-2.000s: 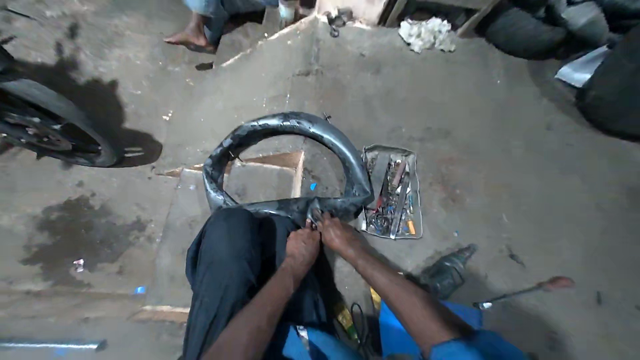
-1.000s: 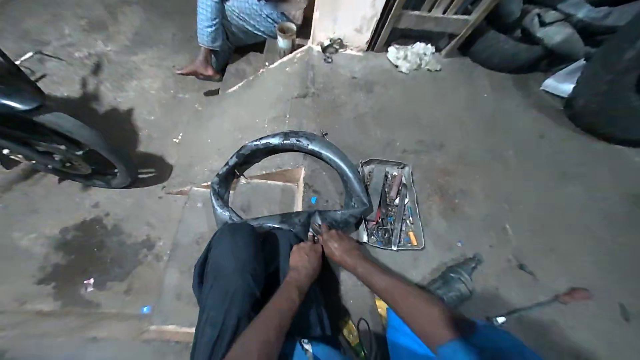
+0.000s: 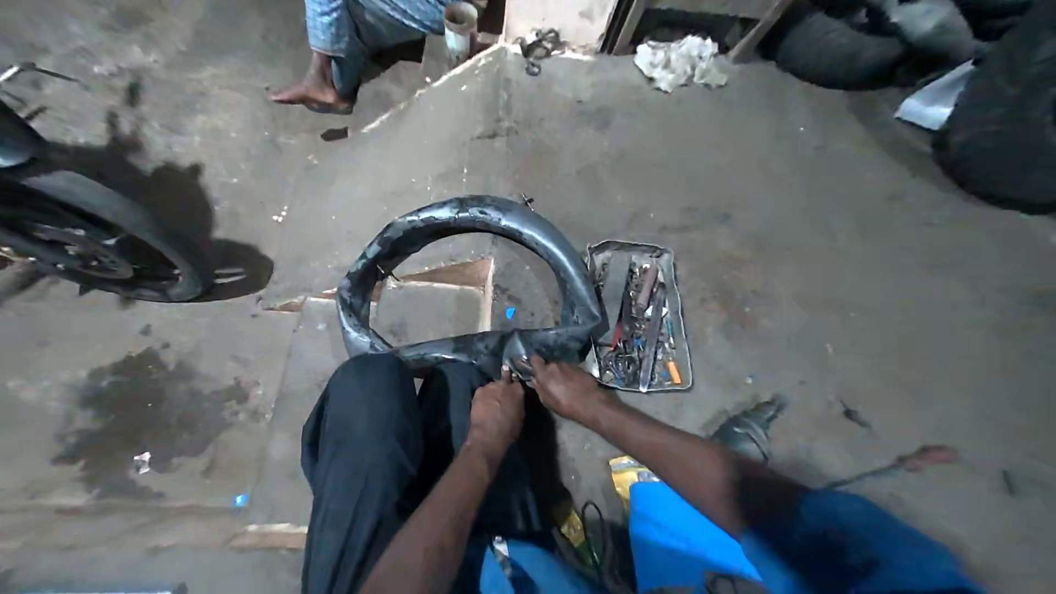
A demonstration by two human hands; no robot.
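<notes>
A black rubber inner tube [image 3: 462,216], partly inflated and shiny, rests against my knees, its near side pinched into a fold. At this fold, my left hand [image 3: 497,406] has its fingers closed on something small, too small to name. My right hand [image 3: 565,388] grips the folded rubber just to the right, the two hands almost touching. Right of the tube, on the floor, lies a metal tray [image 3: 683,330] of mixed tools, among them long flat metal pieces and an orange-handled one.
A motorcycle wheel [image 3: 124,239] stands at the left. Another person's bare foot [image 3: 318,92] is at the top, beside a tin can [image 3: 459,33]. Tyres [image 3: 1006,124] are piled at the upper right. A white rag [image 3: 681,62] and a long-handled tool [image 3: 887,469] lie on the floor.
</notes>
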